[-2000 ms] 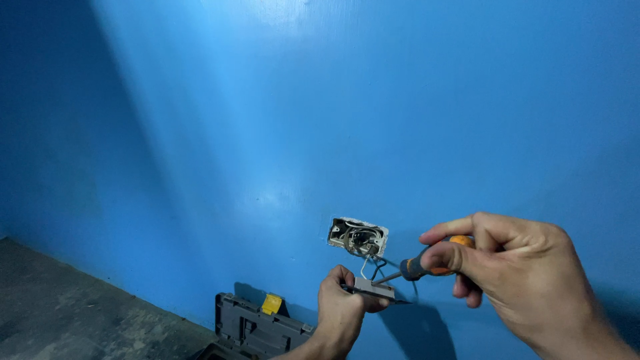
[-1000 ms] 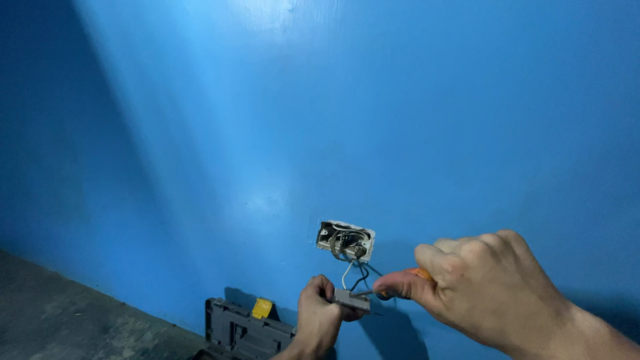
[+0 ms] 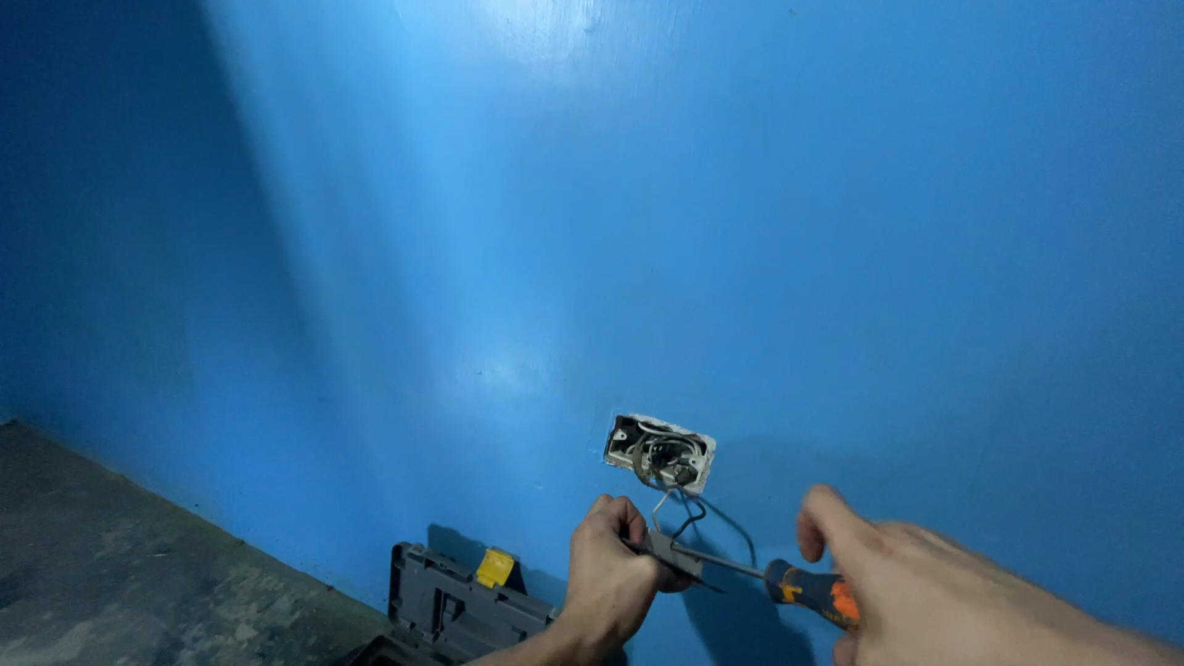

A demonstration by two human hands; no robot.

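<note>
A recessed electrical box (image 3: 659,453) full of wires is set in the blue wall. White and dark wires (image 3: 692,520) run from it down to a grey outlet device (image 3: 680,556). My left hand (image 3: 612,569) grips that device just below the box, along with a thin dark object. On the right, my right hand (image 3: 911,578) holds a screwdriver (image 3: 803,590) by the end of its black and orange handle, with thumb or finger raised. The shaft points left and its tip meets the device; the exact contact point is too small to tell.
An open dark grey plastic toolbox (image 3: 458,597) with a yellow latch (image 3: 495,567) stands against the wall at the lower left. The worn concrete floor (image 3: 166,564) meets the blue wall (image 3: 555,231) there.
My right hand has shifted back along the screwdriver, so its handle and shaft show where the hand covered them one second ago. My left hand still grips the device.
</note>
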